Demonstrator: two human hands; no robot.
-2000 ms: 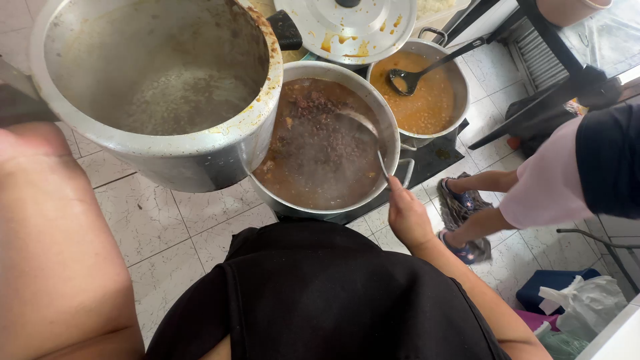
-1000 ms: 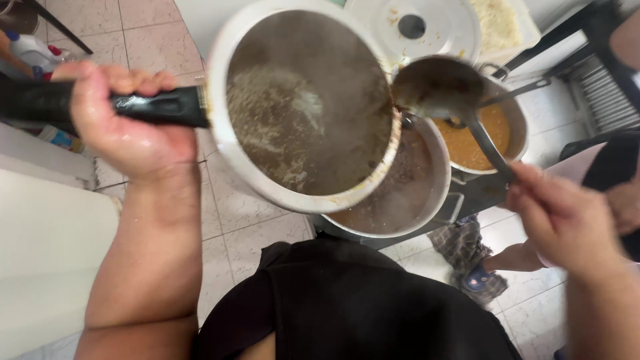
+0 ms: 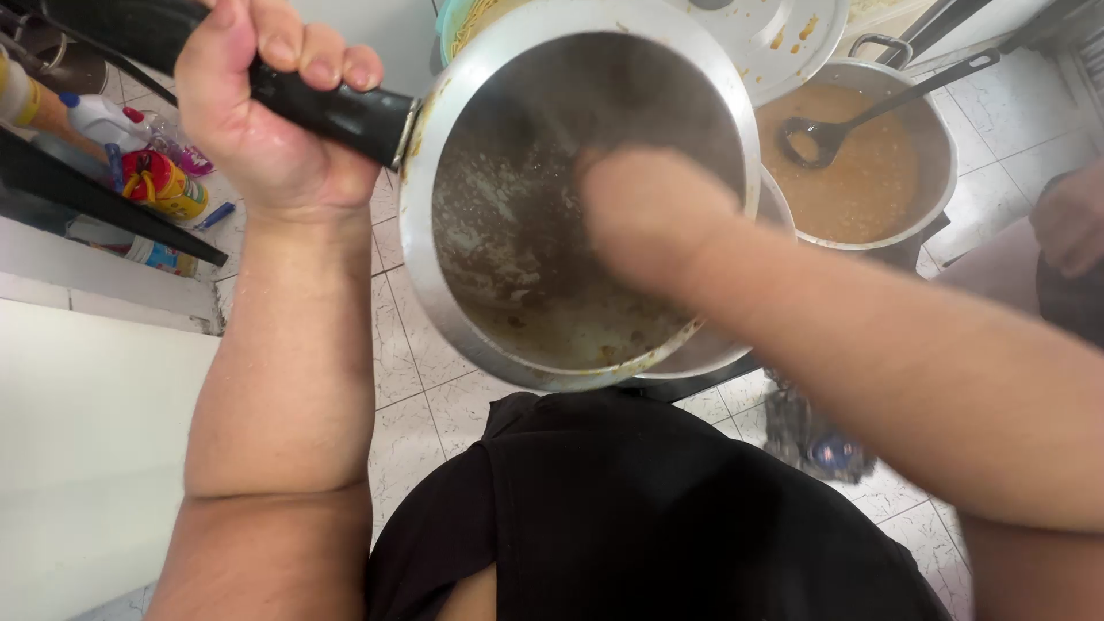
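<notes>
My left hand (image 3: 276, 112) is closed round the black handle of a metal pressure cooker pot (image 3: 423, 259), which is tilted so its steamy inside faces me. Residue coats its inner wall and rim. Blurred, my right hand (image 3: 651, 220) reaches over the pot's mouth; its fingers are hidden, and whether it holds anything cannot be told. Behind and below the cooker, a large metal pot (image 3: 776, 203) shows only in part. To its right stands another pot (image 3: 949, 172) of orange-brown stew, with a black slotted spoon (image 3: 824, 142) resting in it.
A stained metal lid (image 3: 802, 39) lies behind the pots, beside a turquoise container (image 3: 448, 30) at the top. Bottles and a yellow-red container (image 3: 172, 185) are at the left, past a white surface (image 3: 95, 448). Another person's hand (image 3: 1074, 220) is at the right edge.
One second ago my right hand held a ladle near the cooker's rim; now it is over the cooker's mouth. Two seconds ago it held a utensil in the large pot. The view has shifted.
</notes>
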